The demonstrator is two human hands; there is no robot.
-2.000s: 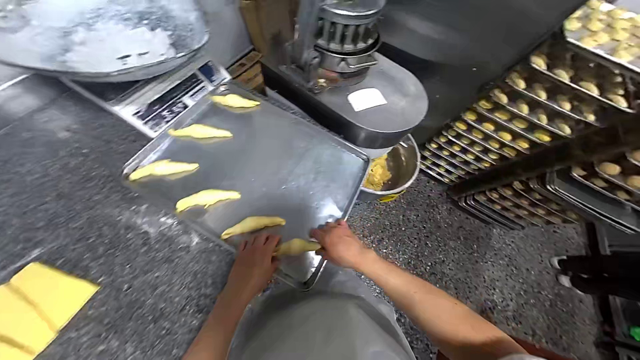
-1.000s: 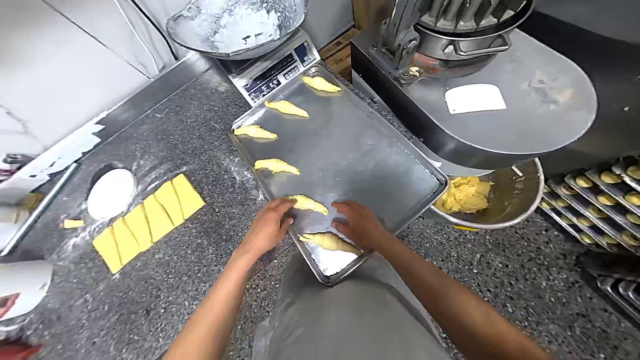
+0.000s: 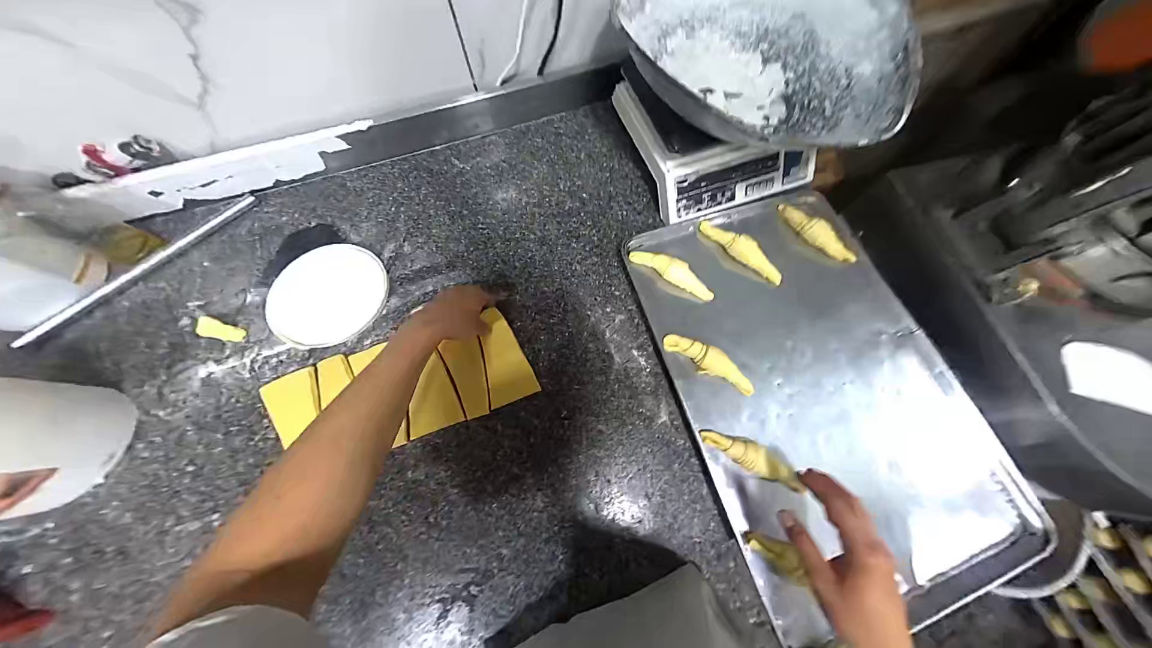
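Note:
My left hand (image 3: 457,315) reaches across to the upper edge of the cut sheet of yellow dough (image 3: 436,396), its fingers at the right-hand strips; whether they grip one is not clear. The sheet lies on the speckled counter, sliced into several tapered strips. At the right, a metal baking tray (image 3: 801,360) carries several rolled dough pieces along its left and far sides. My right hand (image 3: 841,549) is over the tray's near part, fingers apart, beside a rolled dough piece (image 3: 751,457) and partly over the nearest one (image 3: 776,556).
A scale (image 3: 733,180) bearing a floury metal pan (image 3: 774,67) stands behind the tray. A white round disc (image 3: 326,295), a dough scrap (image 3: 220,329) and a long metal bar (image 3: 135,270) lie at the left. A machine (image 3: 1080,216) stands at the right.
My left hand has moved from beside the tray to the dough sheet on the left. My right hand has drawn back from the nearest rolled piece. The view has swung left.

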